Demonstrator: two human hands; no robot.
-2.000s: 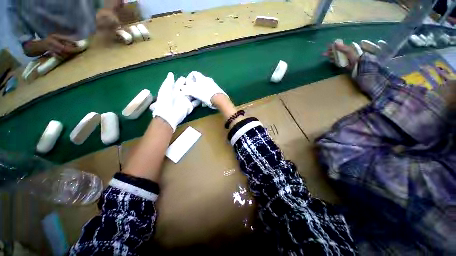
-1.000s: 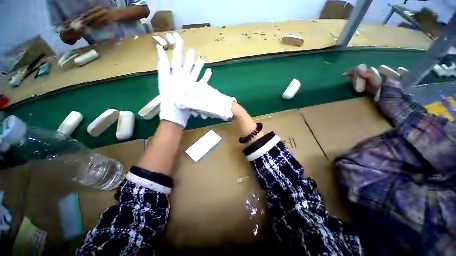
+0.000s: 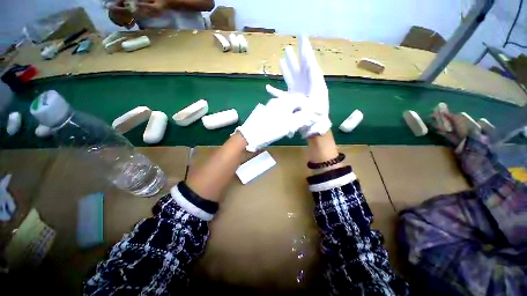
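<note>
My right hand, in a white knit glove, is raised over the green belt with fingers up and spread. My left hand, in the same kind of glove, lies across the base of the right hand. Its fingers are closed at the right glove's lower palm. No workpiece shows in either hand. Several white oblong workpieces lie on the belt, one just left of my hands and one to their right. A white block lies on the cardboard below my left hand.
A clear bottle leans at the left, above a teal pad. A yellowish sheet is at far left. A person in a plaid sleeve reaches to workpieces at right. Another person's hands show beyond the far bench.
My raised left hand has come down across the right hand, and the right hand now points up with fingers spread. The view has shifted, showing more of the bottle.
</note>
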